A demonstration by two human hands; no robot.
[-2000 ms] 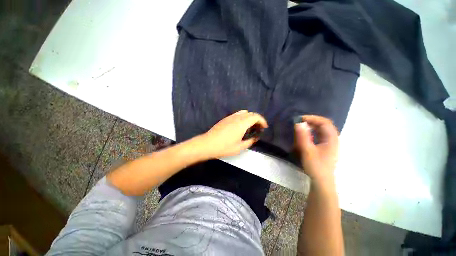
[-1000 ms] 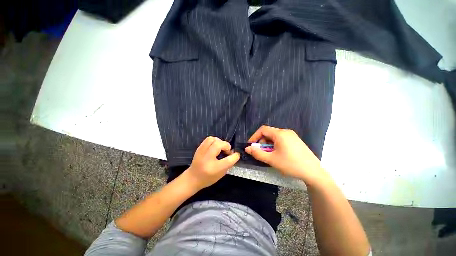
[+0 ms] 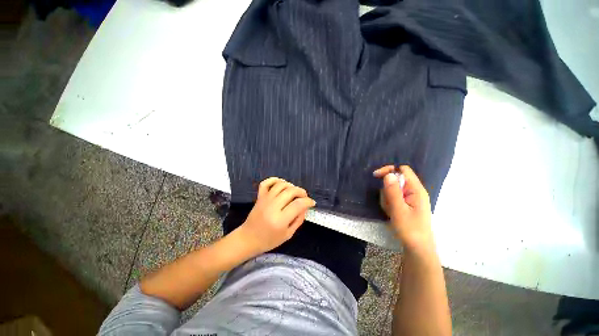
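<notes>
A dark pinstripe jacket (image 3: 289,118) lies on the white table with its hem band (image 3: 325,198) along the table's near edge. Pocket flaps show on both sides of its front, and the placket runs down the middle. My left hand (image 3: 279,213) holds the hem band left of the placket between thumb and fingers. My right hand (image 3: 406,200) is over the right front near the hem, fingers curled around thread snips (image 3: 397,178). Only a small pale part of the snips shows; the tips cannot be made out.
The white table (image 3: 144,98) has a curved near edge over a speckled floor (image 3: 184,216). A dark sleeve (image 3: 525,72) stretches to the far right. Dark cloth (image 3: 578,315) is at the lower right. Something blue and dark things are at the top left.
My right hand has moved right, away from the placket, with the snips. My left hand stays at the hem. The placket edges, parted a second ago, now lie together. The view has shifted slightly.
</notes>
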